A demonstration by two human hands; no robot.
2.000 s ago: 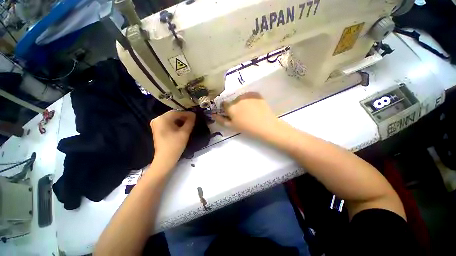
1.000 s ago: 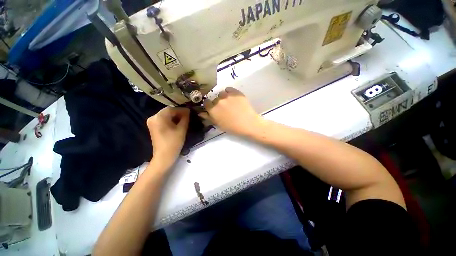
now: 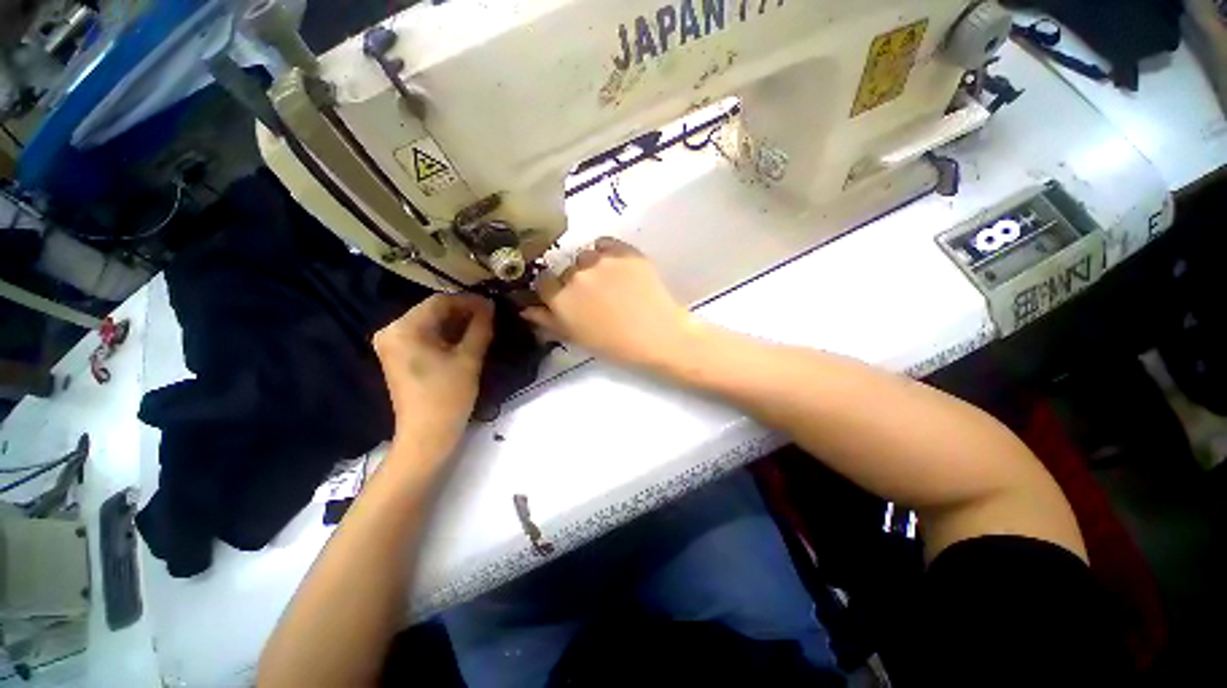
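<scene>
A black garment [image 3: 276,356] lies heaped on the white table, left of and under the needle area of the cream sewing machine [image 3: 538,101]. A white label [image 3: 346,481] shows at its lower edge. My left hand [image 3: 437,356] pinches the garment's edge just left of the needle area. My right hand [image 3: 606,298] is close to the presser foot area with fingers curled down on the cloth's edge. The fingertips and the needle are hard to make out. A ridged silver knob [image 3: 507,262] sits just above my fingertips.
Bobbins [image 3: 997,235] lie in a recessed tray at the right. A small red item [image 3: 108,350] is at the far left table edge. Black cloth [image 3: 1110,34] lies at the upper right. Part of another machine [image 3: 41,565] shows at the lower left.
The view has shifted, so the machine sits further left and higher. My right hand has moved in close to the needle area. My left hand keeps its pinch on the garment.
</scene>
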